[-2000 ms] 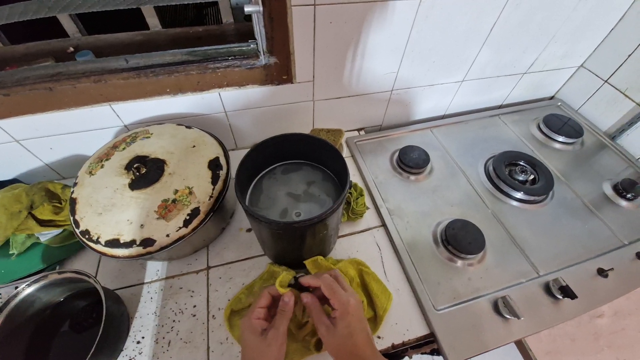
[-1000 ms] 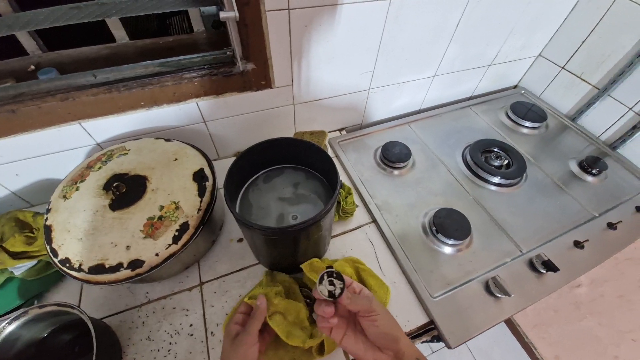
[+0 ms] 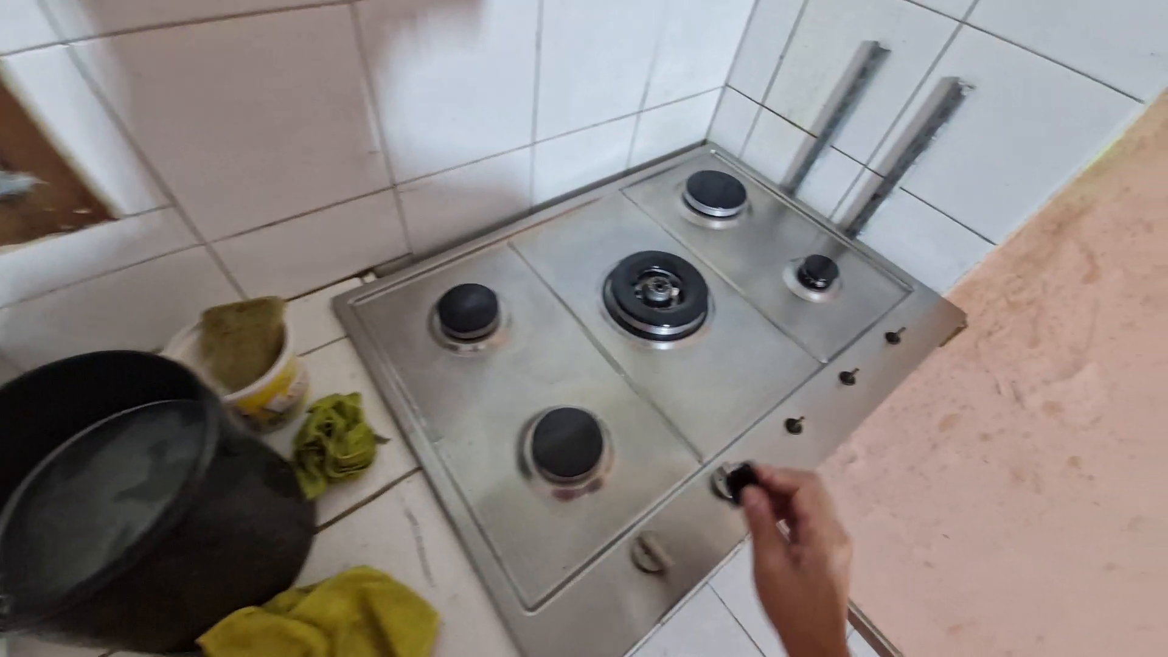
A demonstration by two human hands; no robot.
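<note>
My right hand (image 3: pixel 803 547) is at the front control strip of a stainless steel gas cooktop (image 3: pixel 474 411). Its thumb and fingers pinch a small black and silver control knob (image 3: pixel 737 482) at the second position from the left. To its left, another silver knob (image 3: pixel 650 553) sits on the strip. Bare black stems (image 3: pixel 794 425) stick up farther right. My left hand is out of view. A yellow-green cloth (image 3: pixel 338 616) lies on the tiled counter at the bottom, beside a black pot (image 3: pixel 155 511) of cloudy water.
Behind the pot stands a plastic tub (image 3: pixel 274 392) with a sponge (image 3: pixel 242 342) in it; a crumpled green cloth (image 3: pixel 336 443) lies beside it. Several burners, including the large central one (image 3: pixel 657 294), sit on the cooktop. Two metal strips (image 3: pixel 908 155) are on the tiled wall.
My right hand has moved from above the cloth to the cooktop's control strip, with the knob. My left hand, earlier at the cloth, has gone out of view. The view has swung right.
</note>
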